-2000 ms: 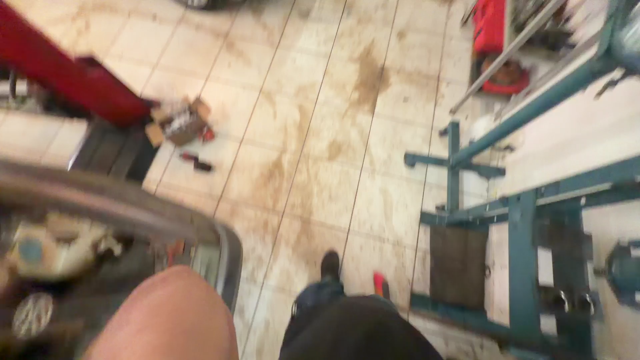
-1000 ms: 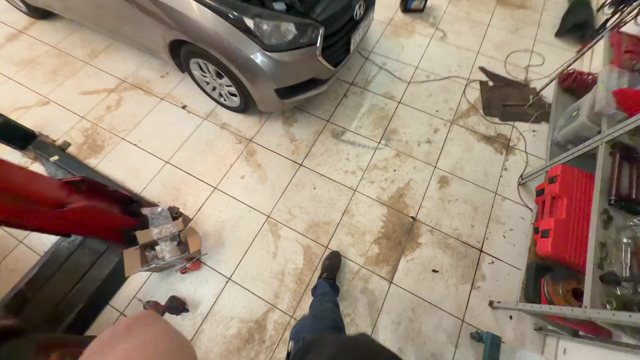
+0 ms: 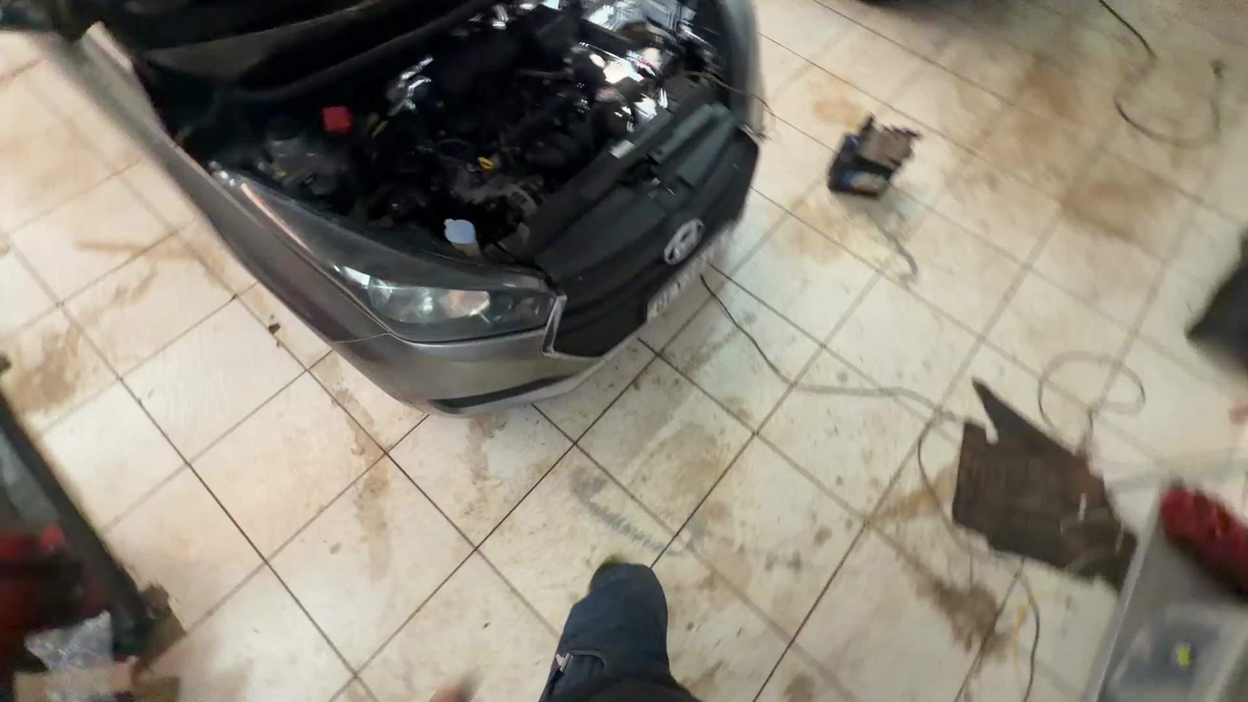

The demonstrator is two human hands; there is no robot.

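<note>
A small blurred bit of skin, which looks like part of my left hand (image 3: 454, 691), shows at the bottom edge; what it holds, if anything, cannot be made out. My right hand is out of view. Ahead stands a grey Hyundai car (image 3: 487, 375) with its hood raised. Its engine bay (image 3: 468, 146) lies exposed, with a white cap (image 3: 460, 232) behind the headlight (image 3: 429, 297). My leg in blue jeans (image 3: 614, 624) reaches forward over the tiled floor.
A dark boxy object (image 3: 868, 161) sits on the floor right of the car. Thin cables (image 3: 858, 390) run across the tiles towards a dark mat (image 3: 1033, 487). At lower right is a grey shelf or cart (image 3: 1160, 604) with a red item; red and black equipment (image 3: 49, 575) stands at lower left.
The view has moved forward to the grey car, whose front now fills the upper left. The large patch of skin at lower left has mostly left the frame.
</note>
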